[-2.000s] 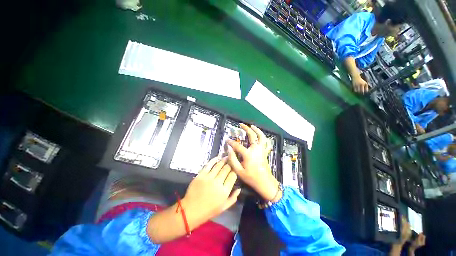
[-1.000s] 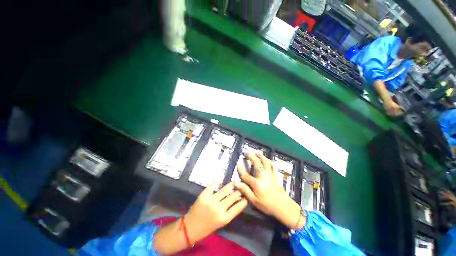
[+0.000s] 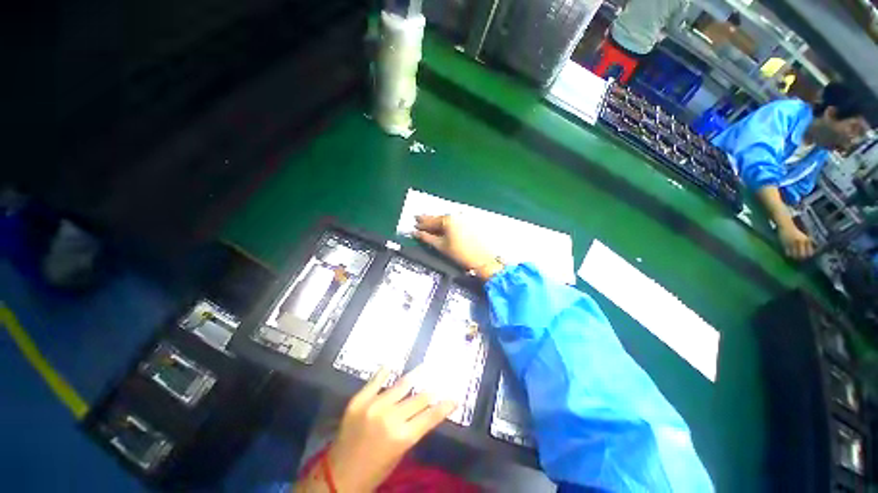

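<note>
The black foam tray (image 3: 375, 380) lies in front of me with open silvery devices in its pockets. My left hand (image 3: 380, 424) rests with spread fingers at the near ends of the second device (image 3: 385, 318) and third device (image 3: 451, 351); I see nothing held in it. My right hand (image 3: 452, 241) reaches past the tray to the left end of a long white liner sheet (image 3: 520, 241), fingertips on or just above it. Whether it pinches a piece is too small to tell. My right sleeve covers the tray's right part. A second white sheet (image 3: 655, 308) lies to the right.
Stacked black foam trays with devices stand at the left (image 3: 144, 385) and right (image 3: 818, 385). A pale, thick tube end (image 3: 397, 77) hangs over the upper left bench. A dark parts rack (image 3: 669, 140) lies on the far side, near a person in a blue smock (image 3: 770, 144).
My right hand has left the third device and moved up and left to the white sheet. My left hand stays at the tray's near edge. The view has shifted.
</note>
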